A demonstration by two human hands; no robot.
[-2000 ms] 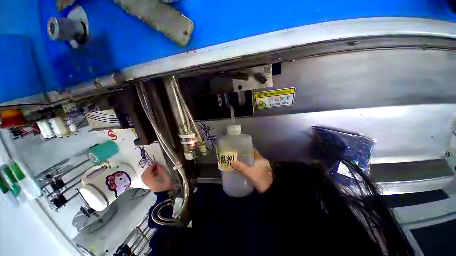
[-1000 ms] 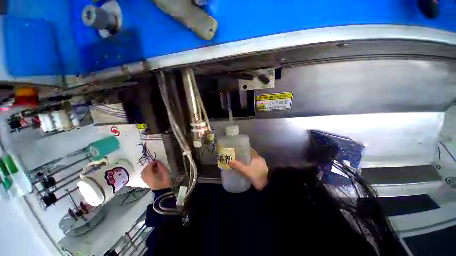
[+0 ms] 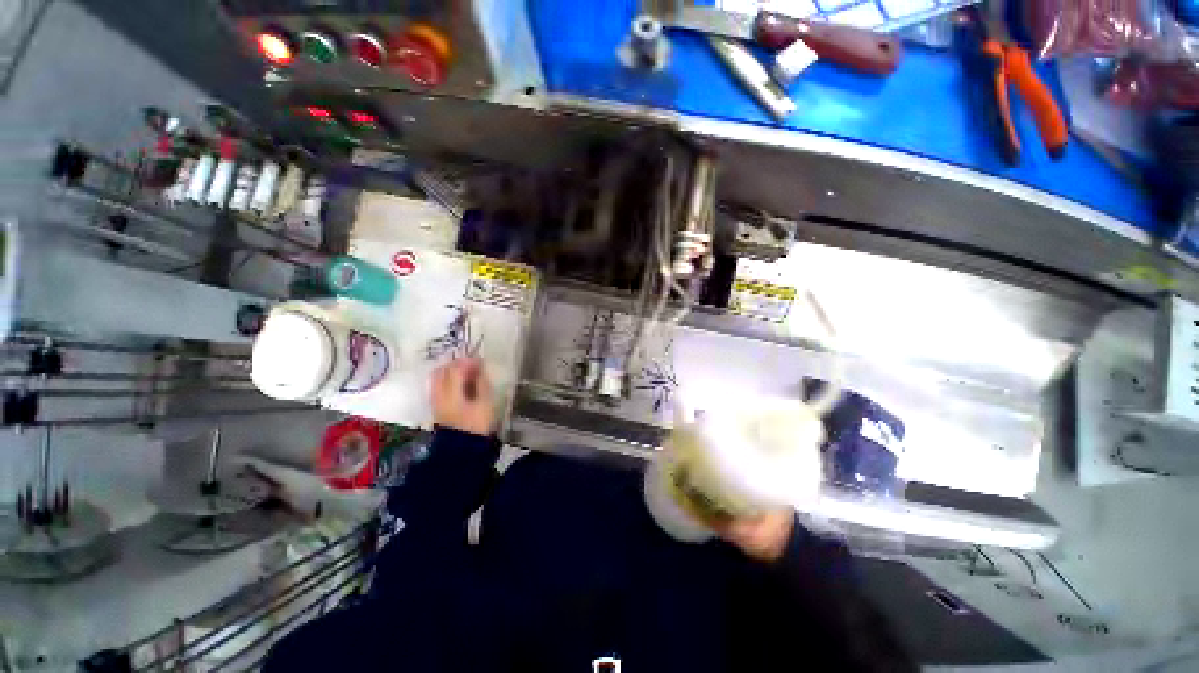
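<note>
My right hand (image 3: 760, 531) holds the translucent white squeeze bottle (image 3: 739, 463) over the front of the metal tray; bottle and hand are blurred, and its spout points up and right. My left hand (image 3: 464, 394) rests on the white side ledge (image 3: 395, 405), just below a small bunch of short dark wires (image 3: 455, 335); its fingers are curled and I cannot tell if they hold anything. Cut wire pieces (image 3: 658, 384) lie loose in the tray. A bag of dark blue pieces (image 3: 863, 440) lies in the tray right of the bottle.
A white lidded mug (image 3: 295, 355) and teal roll (image 3: 360, 280) stand on the left ledge. Metal tubes (image 3: 692, 224) hang over the tray. Orange-handled pliers (image 3: 1028, 95) and a dark-red-handled tool (image 3: 828, 44) lie on the blue mat. Control buttons (image 3: 368, 50) are at upper left.
The view has swung and pulled back, showing more of the machine. The bottle has moved right and tilted, away from the hanging tubes. The left hand stays by the wires on the ledge.
</note>
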